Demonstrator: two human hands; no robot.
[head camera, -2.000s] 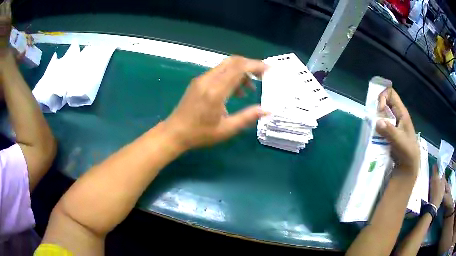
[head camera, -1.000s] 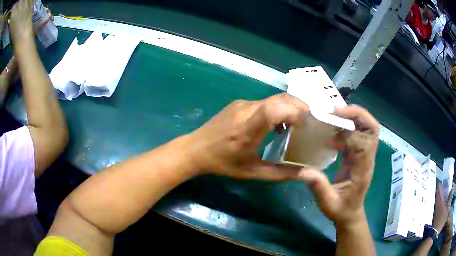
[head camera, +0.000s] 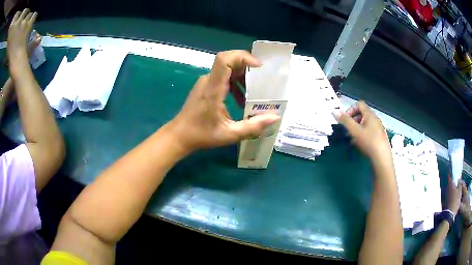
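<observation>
A white carton (head camera: 257, 142) with "PHICON" print stands upright in front of me, its top flap raised. My left hand (head camera: 220, 103) is around its left side, thumb across the printed front and fingers by the flap's left edge. A thick stack of white folded leaflets (head camera: 305, 135) lies just behind and right of the carton, the top ones fanned out. My right hand (head camera: 362, 127) is at the stack's right edge, fingertips at a leaflet's edge. Whether they grip it is not clear.
Several white cartons (head camera: 416, 181) lie at the right. White crumpled pouches (head camera: 96, 83) lie at the left. A metal post (head camera: 354, 39) rises behind the stack from the pale rail (head camera: 168, 52). Other people's arms (head camera: 39, 108) reach in at both sides.
The carton, earlier between both hands with its open end towards me, now stands upright by my left hand. My right hand has let go of it and moved to the leaflet stack.
</observation>
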